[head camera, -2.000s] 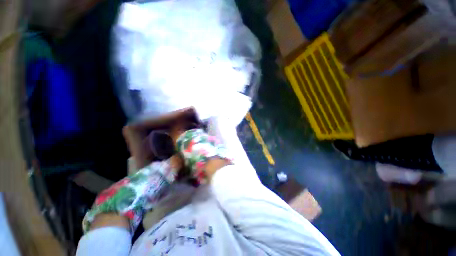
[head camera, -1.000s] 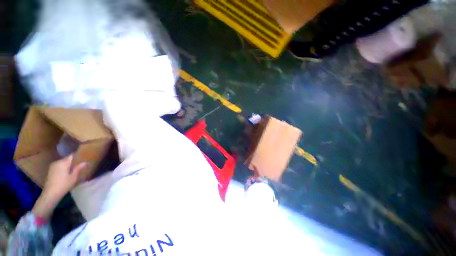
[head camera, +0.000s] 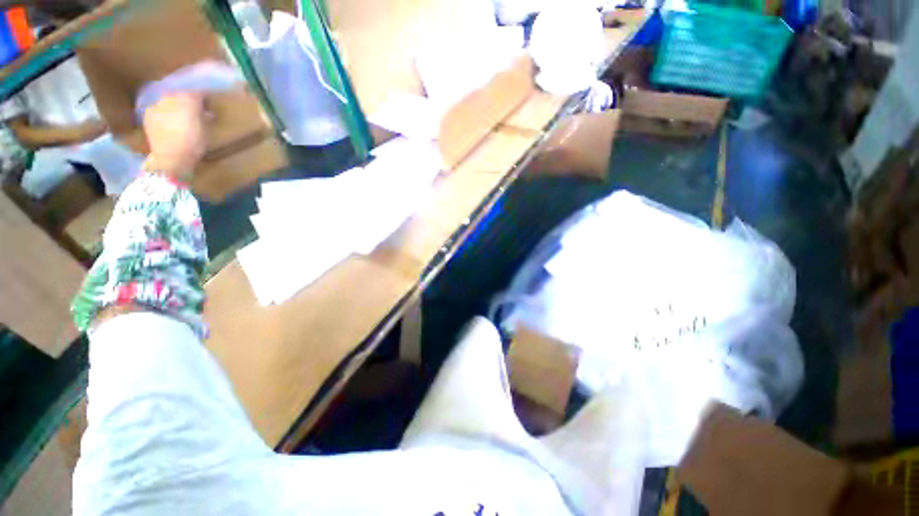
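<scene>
My left hand (head camera: 176, 133), in a floral sleeve cover, is raised at the upper left over the bench. Its fingers are at a pale, curved strip (head camera: 207, 77) and appear to grip it, in front of an open brown carton (head camera: 234, 126); the fingertips are blurred. A small open carton (head camera: 544, 368) stands between my knees, its lower part hidden by my clothing. Another brown carton (head camera: 761, 464) is at the lower right, blurred. My right hand is not in view. A large clear plastic bag (head camera: 655, 292) with white contents and handwriting stands before my knees.
White sheets (head camera: 322, 227) lie fanned on the cardboard-covered bench (head camera: 292, 353). Green posts (head camera: 341, 81) rise from its far edge. Another person (head camera: 60, 121) is beyond it at the left. A green basket (head camera: 717, 52) is at the back right; a yellow crate (head camera: 897, 469) shows at the lower right edge.
The view has swung left to the bench. My left hand has left the carton at my knees and reached out across the bench. The carton seen at the right earlier is not clearly traceable.
</scene>
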